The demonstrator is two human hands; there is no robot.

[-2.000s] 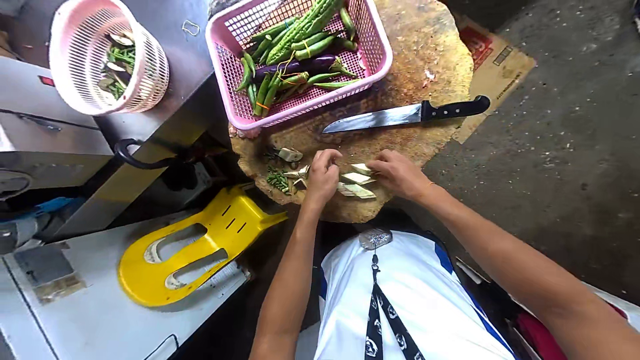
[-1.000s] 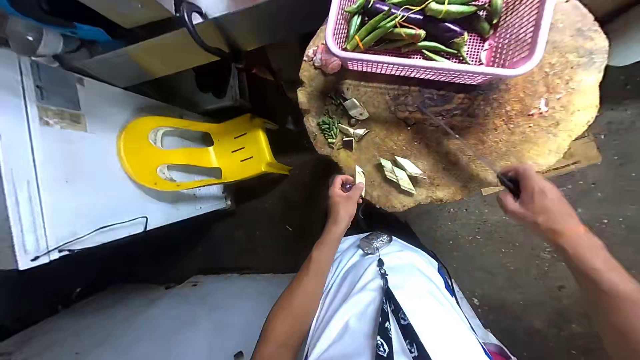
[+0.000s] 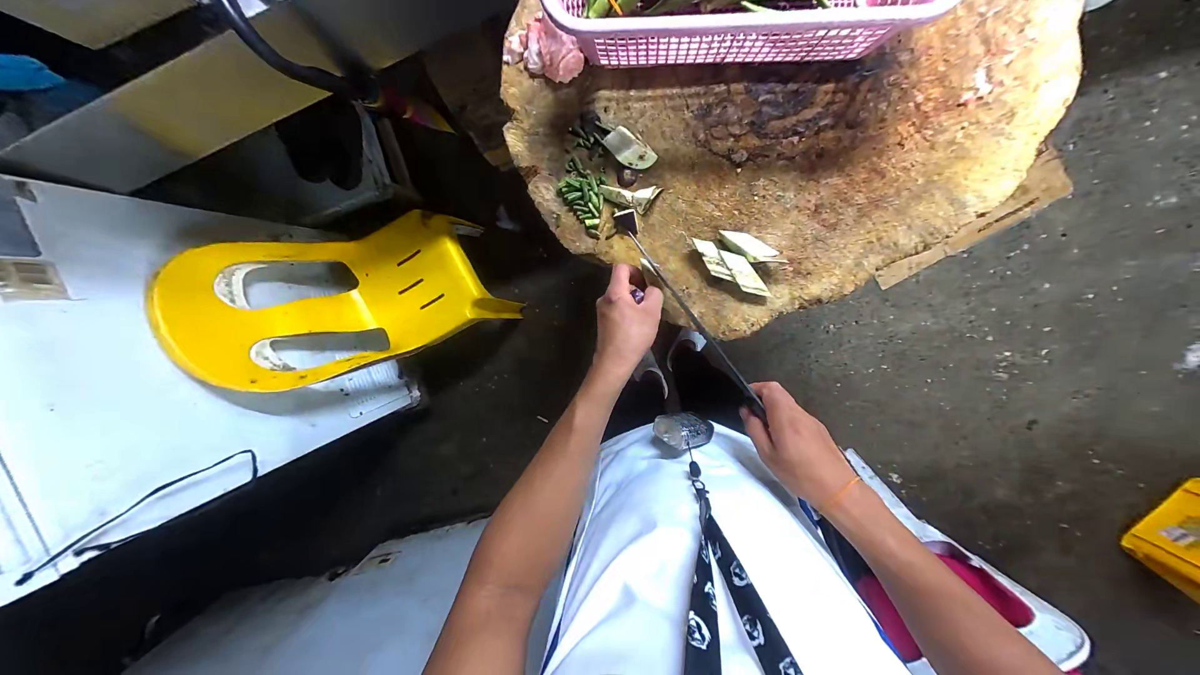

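Note:
My right hand (image 3: 797, 445) is closed around the black handle of a kitchen knife (image 3: 689, 314). The blade, seen nearly edge-on, reaches up and left to the near edge of a round wooden chopping block (image 3: 825, 197). At that edge my left hand (image 3: 628, 319) grips a small purple-skinned eggplant piece, mostly hidden by the fingers, with the blade just beside it. Several pale cut eggplant pieces (image 3: 741, 269) lie on the block to the right of the blade. Chopped green bits (image 3: 583, 197) and eggplant ends (image 3: 628, 148) lie further left.
A pink plastic basket (image 3: 741, 47) of vegetables stands on the far part of the block, with a pinkish lump (image 3: 553, 52) at its left corner. A yellow plastic chair (image 3: 375, 272) is at the left, by a white surface (image 3: 84, 375). A yellow object (image 3: 1172, 534) sits on the floor at right.
Two seconds ago the knife lay on the block below the basket; now my right hand holds it. Since one second ago, that hand has brought the knife leftward to my left hand. The view has shifted.

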